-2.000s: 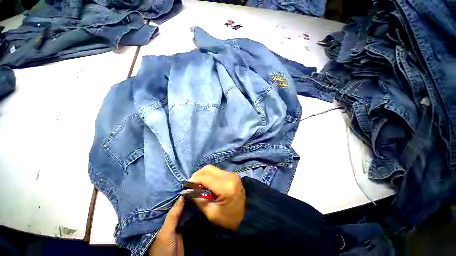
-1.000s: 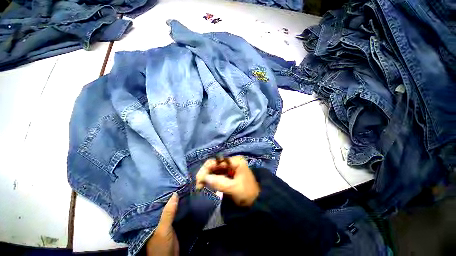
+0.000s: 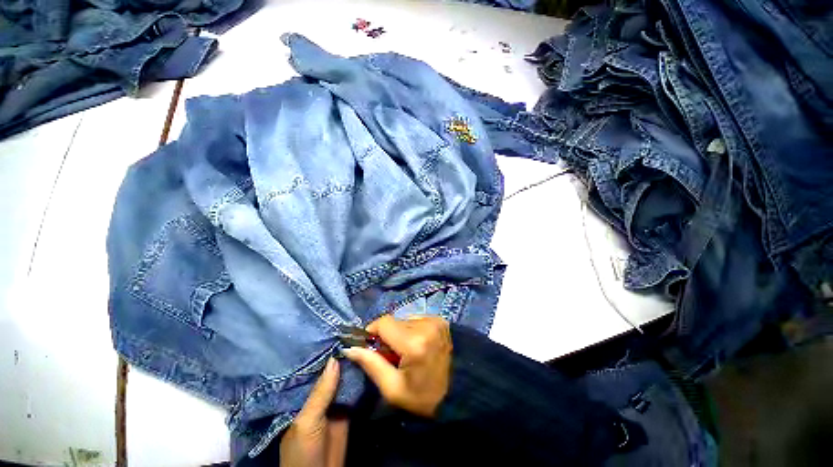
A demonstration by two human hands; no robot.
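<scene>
A mid-blue denim garment (image 3: pixel 301 182) lies spread and creased on the white table, its near edge bunched at the hands. A patch of yellow embroidery (image 3: pixel 461 129) shows at its upper right and a stitched pocket (image 3: pixel 178 269) at its left. My right hand (image 3: pixel 416 360) is shut on thread snips (image 3: pixel 365 338) with dark blades and a red handle; the blades point left at a seam. My left hand (image 3: pixel 315 424) holds the near edge of the garment just below the blades, thumb up; its other fingers are hidden by cloth and the frame edge.
A large heap of darker denim garments (image 3: pixel 676 173) stands at the right and hangs over the table edge. More denim (image 3: pixel 82 55) lies at the far left. Small red and dark scraps (image 3: pixel 368 28) lie on the far tabletop. A pale thread (image 3: pixel 598 274) curves near the right-hand heap.
The view has shifted, so the garment appears further left. The right hand, lifted off to the right a second ago, is back at the seam with the snips beside the left thumb.
</scene>
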